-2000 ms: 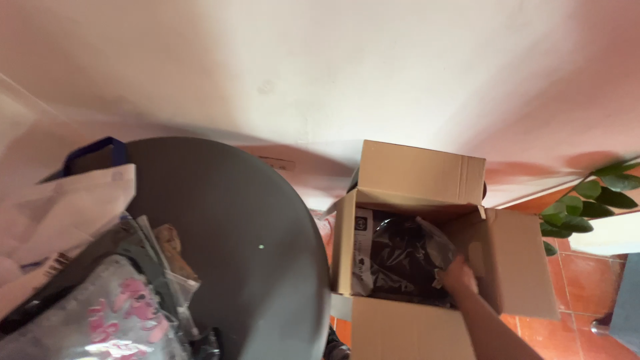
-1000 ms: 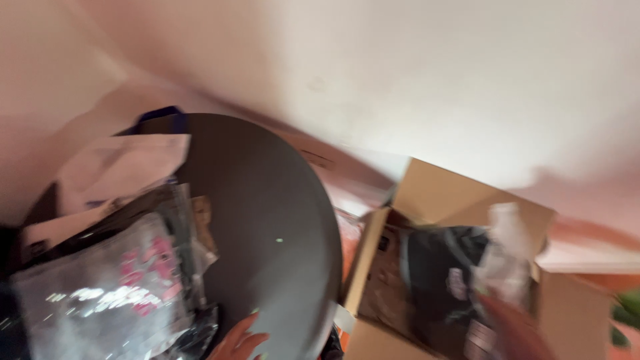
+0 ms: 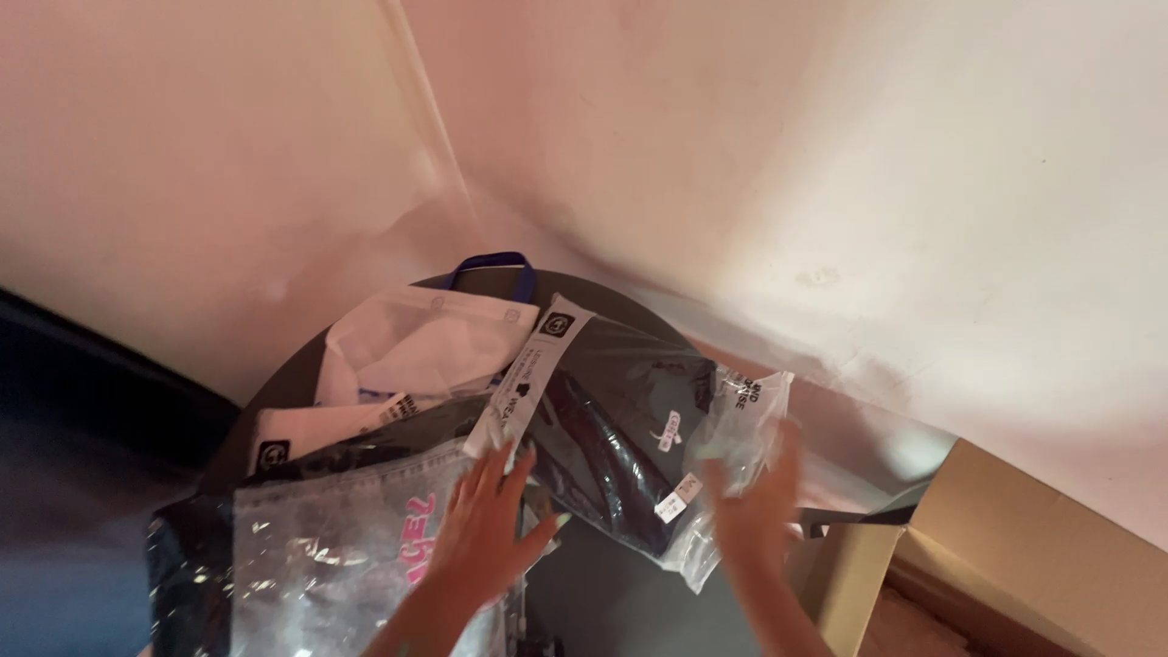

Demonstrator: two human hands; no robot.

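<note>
A dark folded garment in a clear plastic bag lies over the round dark table. At its near left corner is my left hand, fingers spread, with the fingertips at the bag's white printed edge. My right hand is blurred at the bag's right end, against the loose clear plastic; whether its fingers grip the plastic is unclear. Under and beside my left forearm is another clear bag with pink lettering, on top of dark bagged items. Behind these lies a white bag with a blue handle.
An open cardboard box stands at the lower right, with brownish contents partly in view. Pale walls meet in a corner behind the table. A dark blue surface borders the left side.
The dark bagged garment, in the box in the earlier frames, is now over the table. My right hand has moved from the box to the table, and my left hand has come up onto the bags.
</note>
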